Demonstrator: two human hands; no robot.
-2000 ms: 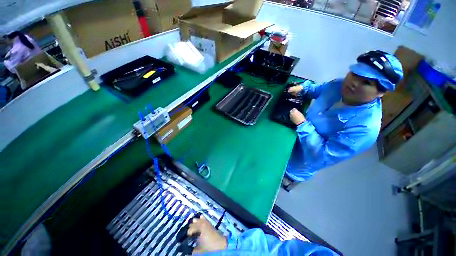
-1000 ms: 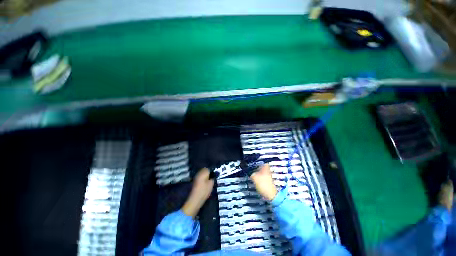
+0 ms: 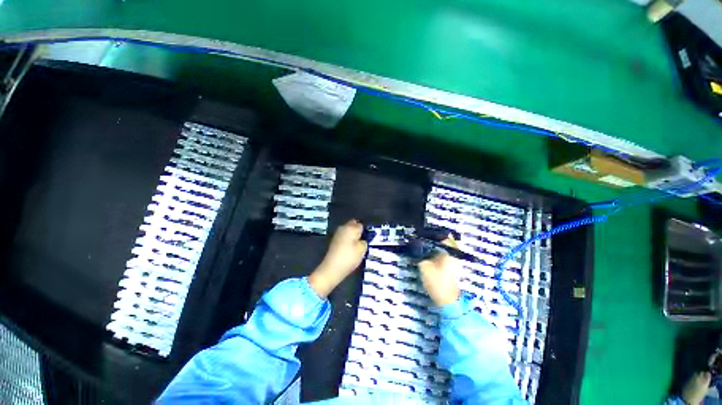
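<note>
My left hand (image 3: 343, 255) grips the left end of a short silver-white part (image 3: 390, 235) with dark spots, held level over the right black tray (image 3: 309, 273). My right hand (image 3: 440, 273) holds a black hand tool (image 3: 423, 244) against the part's right end; whether its jaws are closed is hard to tell. Below and right of the hands lie tight rows of silver-white parts (image 3: 396, 332). A short stack of such parts (image 3: 305, 198) lies left of them in the same tray.
The left black tray (image 3: 71, 206) holds one long column of parts (image 3: 178, 237). A coiled blue hose (image 3: 522, 249) crosses the right tray. A brown carton (image 3: 606, 168) and pale fitting (image 3: 685, 176) stand at the shelf edge. A ribbed tray (image 3: 693, 269) and another person's hand (image 3: 697, 387) are at right.
The view has swung from the coworker to the trays. My left hand has come into view gripping a part, and my right hand holds the tool at it.
</note>
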